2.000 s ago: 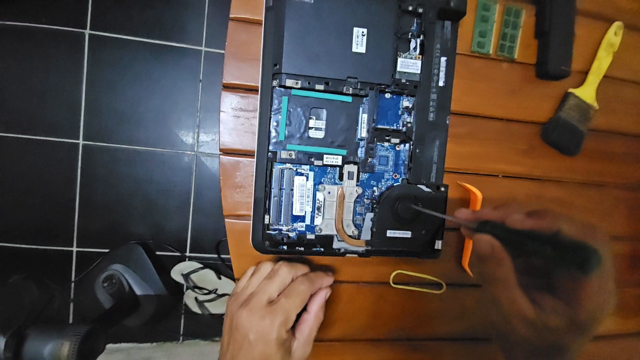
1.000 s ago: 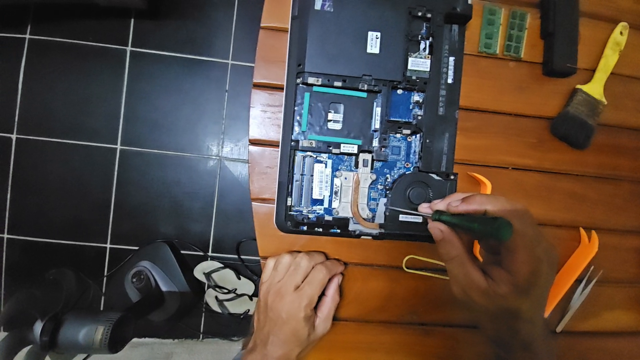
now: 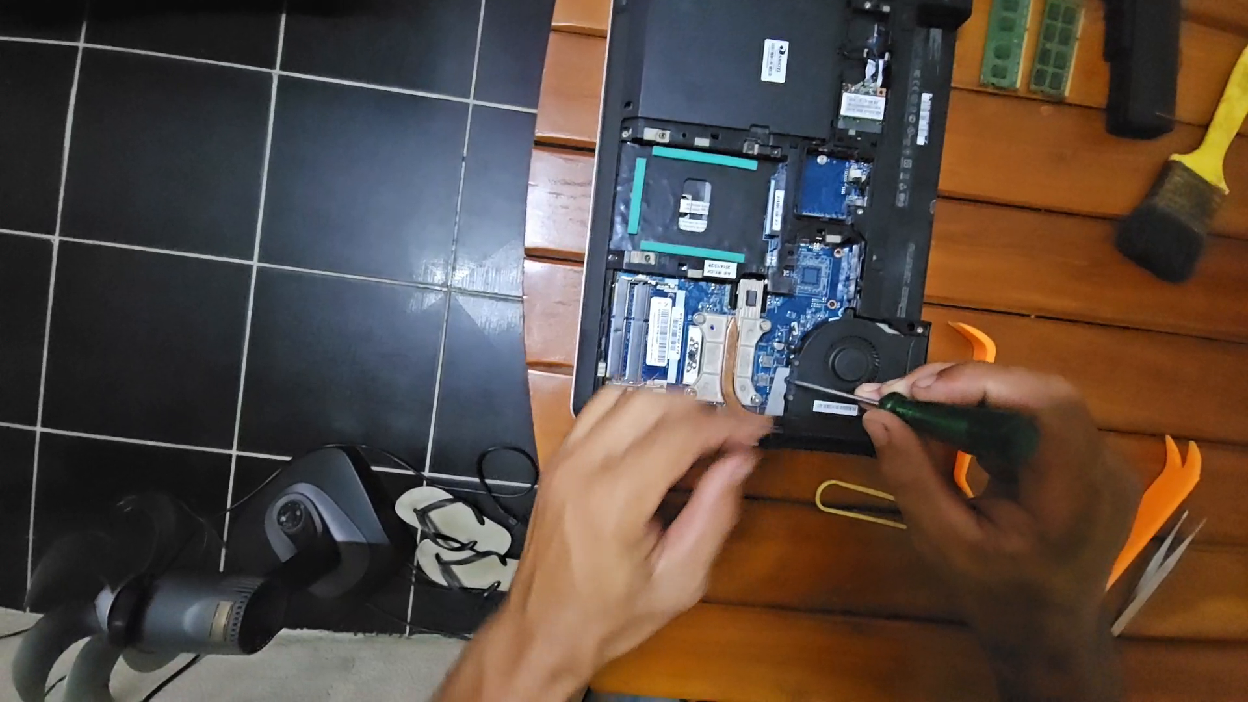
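Note:
An opened laptop (image 3: 912, 195) lies bottom side up on a slatted wooden table, its blue circuit board (image 3: 811, 278) exposed. My right hand (image 3: 994, 468) holds a screwdriver with a dark green handle (image 3: 960, 424); its thin shaft points left across the black cooling fan (image 3: 853, 361), with the tip near the fan's left edge. Whether the tip sits in a screw cannot be told. My left hand (image 3: 634, 487), slightly blurred, is over the laptop's lower edge by the copper heat pipe (image 3: 731, 375), fingers bent toward the right; nothing is seen in it.
Two green memory modules (image 3: 1053, 49), a black battery-like block (image 3: 1139, 68) and a yellow-handled brush (image 3: 1170, 219) lie at the upper right. Orange pry tools (image 3: 1160, 497), tweezers (image 3: 1155, 575) and a yellow loop (image 3: 858, 502) are lower down. A fan (image 3: 185, 614) and flip-flops (image 3: 458, 526) stand off the table.
My left hand has moved from the table beside the laptop up over its lower edge. The screwdriver tip has shifted from the fan's middle to its left edge.

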